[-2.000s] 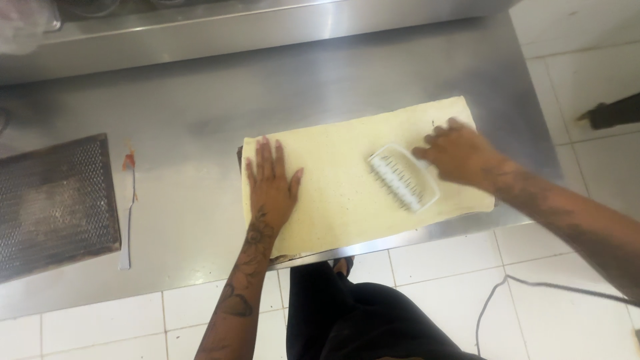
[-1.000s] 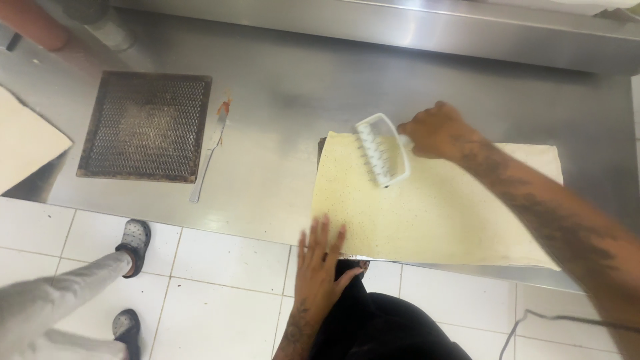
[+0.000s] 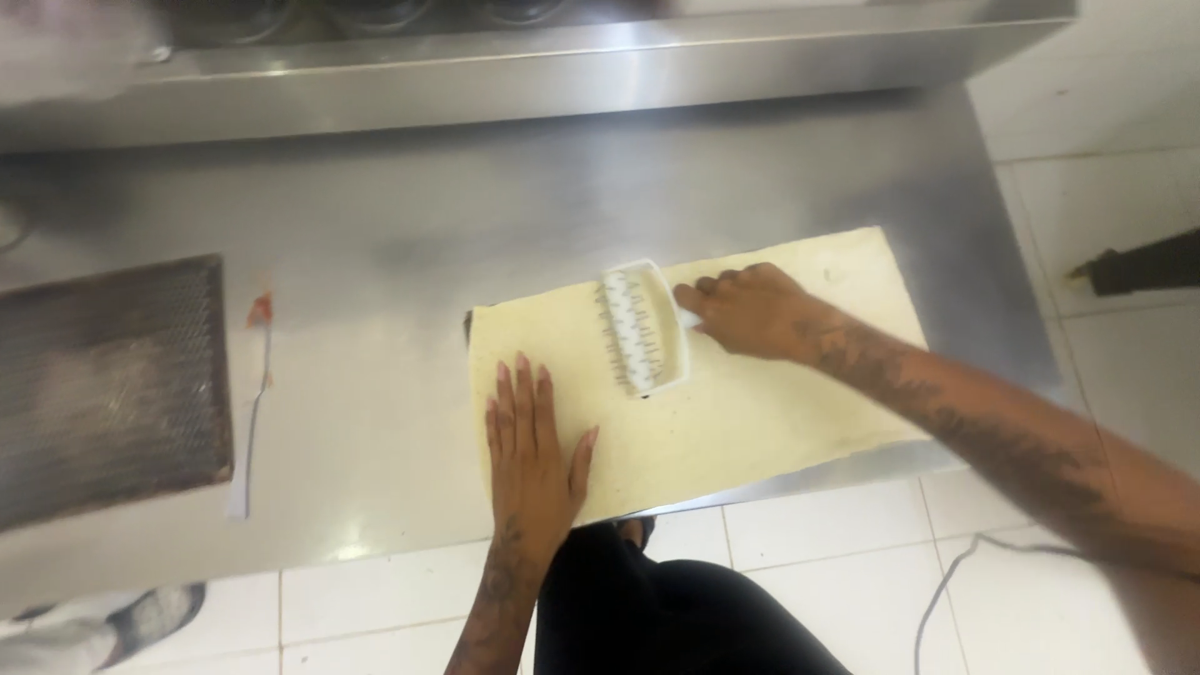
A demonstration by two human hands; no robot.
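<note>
A rectangular sheet of pale dough (image 3: 778, 394) lies near the front edge of the steel worktop, with a dark edge of something showing under its left corner. My left hand (image 3: 530, 459) rests flat on the left part of the dough, fingers slightly spread, holding nothing. My right hand (image 3: 750, 309) is closed around the handle of a white spiked dough docker (image 3: 637, 328). The docker's roller is over the upper middle of the sheet, to the right of my left hand; whether it touches the dough I cannot tell.
A dark perforated metal tray (image 3: 112, 384) lies at the left of the steel worktop (image 3: 375, 375). Beside it is a long thin utensil (image 3: 251, 441) with a red smear at its tip. A steel ledge (image 3: 562, 89) runs along the back. Another person's shoe (image 3: 159, 614) shows at lower left.
My left hand, over the dough's front edge a second ago, now lies flat on its left part. The docker has stayed in my right hand. The view has swung about.
</note>
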